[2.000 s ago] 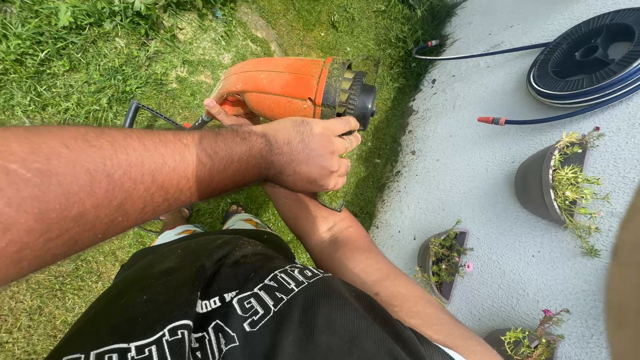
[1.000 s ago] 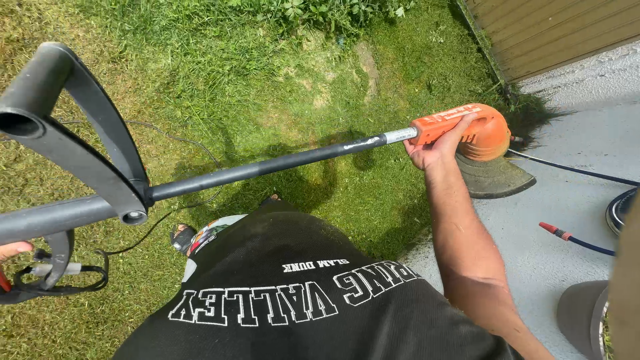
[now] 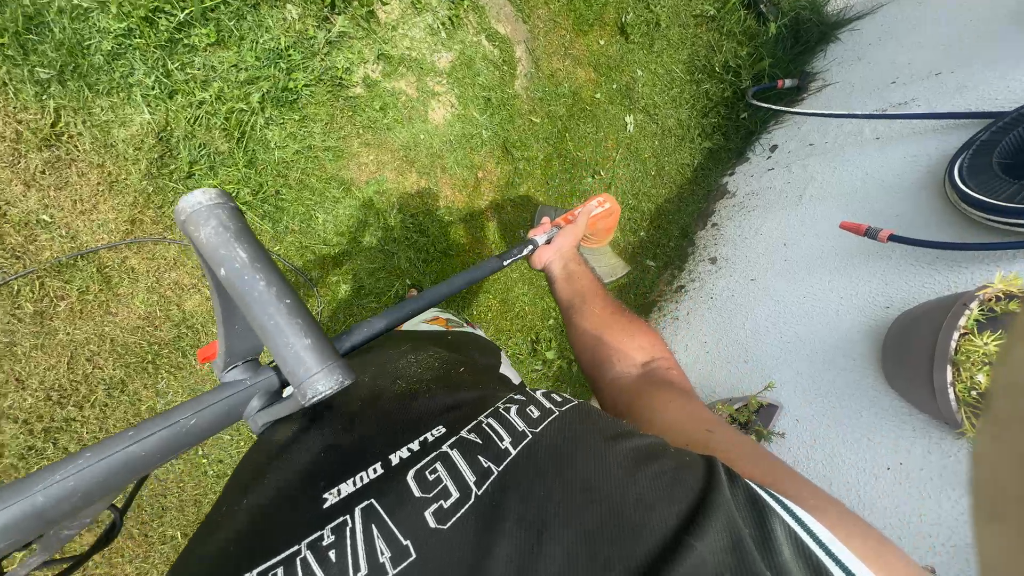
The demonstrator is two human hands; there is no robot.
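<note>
My right hand (image 3: 562,242) is closed around the lower end of a string trimmer's dark shaft (image 3: 436,294), where it meets the orange motor head (image 3: 602,222). Beneath the head, part of the trimmer's guard (image 3: 606,262) shows above the grass. The shaft runs down to the left across the front of my black shirt. Its grey front handle (image 3: 260,292) stands up near the left side, with a small red part (image 3: 208,352) beside it. My left hand is out of view, and so is the trimmer's rear grip.
A power cord (image 3: 120,244) lies on the lawn (image 3: 320,120) at left. On the right, the pale wall (image 3: 808,320) bears a garden hose (image 3: 952,242) with a red connector (image 3: 854,229), a hose reel (image 3: 996,172), a grey planter (image 3: 924,352) and a smaller planter (image 3: 748,414).
Two seconds ago both hands were at the orange head. My left hand had moved to the left edge one second ago and has since left the view. The head now appears lower and farther from the camera.
</note>
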